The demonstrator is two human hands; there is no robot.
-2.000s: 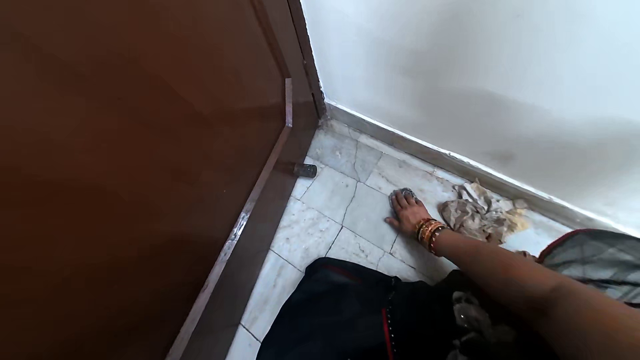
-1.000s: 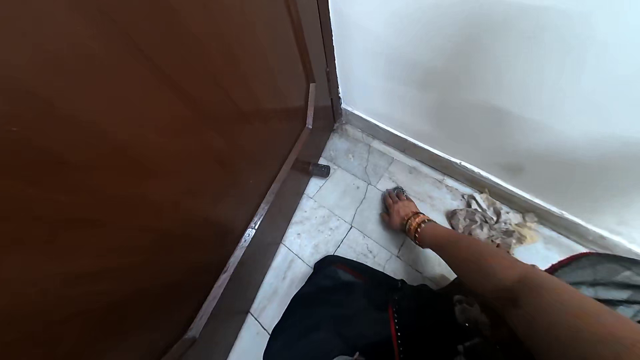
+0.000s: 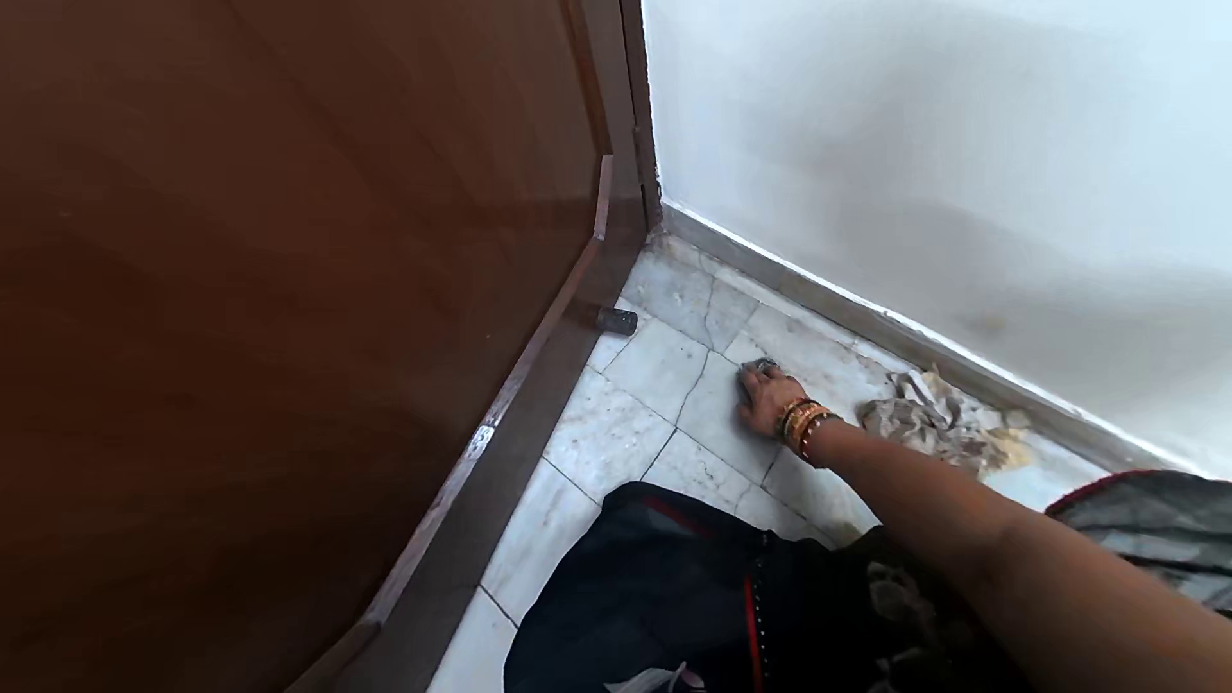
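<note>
My right hand (image 3: 768, 399), with orange and gold bangles at the wrist, presses a small grey scouring pad (image 3: 757, 367) against the marble floor tiles (image 3: 657, 366). The pad shows only at the fingertips and is mostly hidden under them. To the right of the wrist, a crumpled, stained cloth (image 3: 924, 419) lies on the floor near the wall. My left hand is not in view.
A brown wooden door (image 3: 318, 289) fills the left side, with a dark cylindrical door stopper (image 3: 617, 320) low on it. A grey skirting (image 3: 866, 327) runs under the white wall (image 3: 914, 144). Black clothing (image 3: 664, 587) with red trim spreads over the tiles below.
My right hand has shifted a little over the tiles, away from the crumpled cloth. The view has moved slightly. The cloth stays by the wall.
</note>
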